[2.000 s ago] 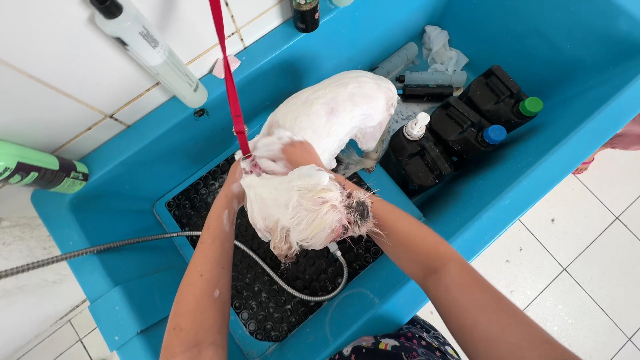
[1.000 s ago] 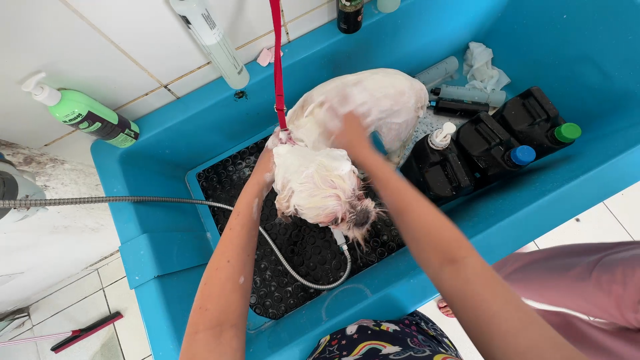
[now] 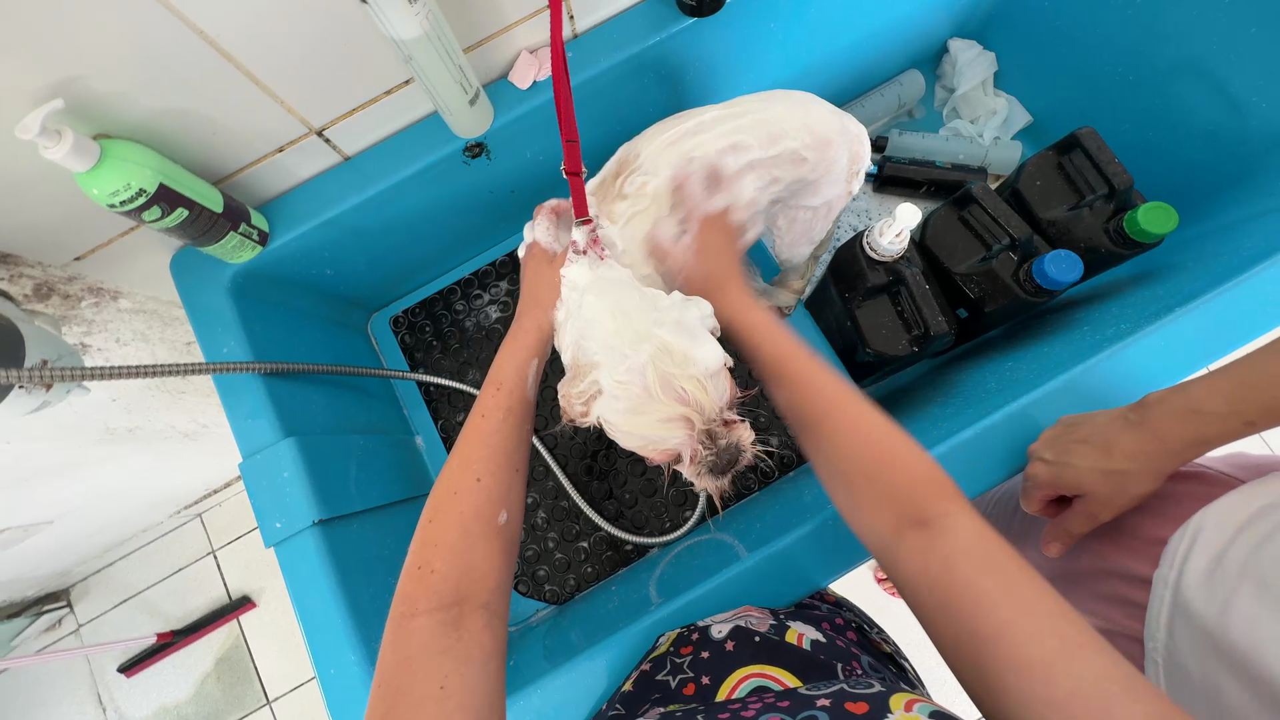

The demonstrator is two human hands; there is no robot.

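Observation:
A small white dog (image 3: 640, 350), wet and lathered, stands on a black rubber mat (image 3: 470, 330) in a blue tub, its head toward me. A red leash (image 3: 567, 110) runs up from its neck. My left hand (image 3: 548, 230) lies against the dog's neck beside the leash clasp, with foam on its fingers. My right hand (image 3: 705, 235), blurred, rests on the foamy side of the body; its fingers are indistinct. A metal shower hose (image 3: 600, 515) curves over the mat and passes beneath the dog's head.
Several black jugs (image 3: 980, 260) stand at the tub's right, near clear bottles (image 3: 950, 150) and crumpled white tissue (image 3: 975, 95). A green pump bottle (image 3: 170, 200) and a clear bottle (image 3: 430, 65) sit on the rim. Another person's hand (image 3: 1095, 475) is at lower right. A squeegee (image 3: 185, 635) lies on the floor.
My right hand has moved from near the dog's neck, where it was two seconds ago, onto its side. Another person's hand and clothing have come into view at the right.

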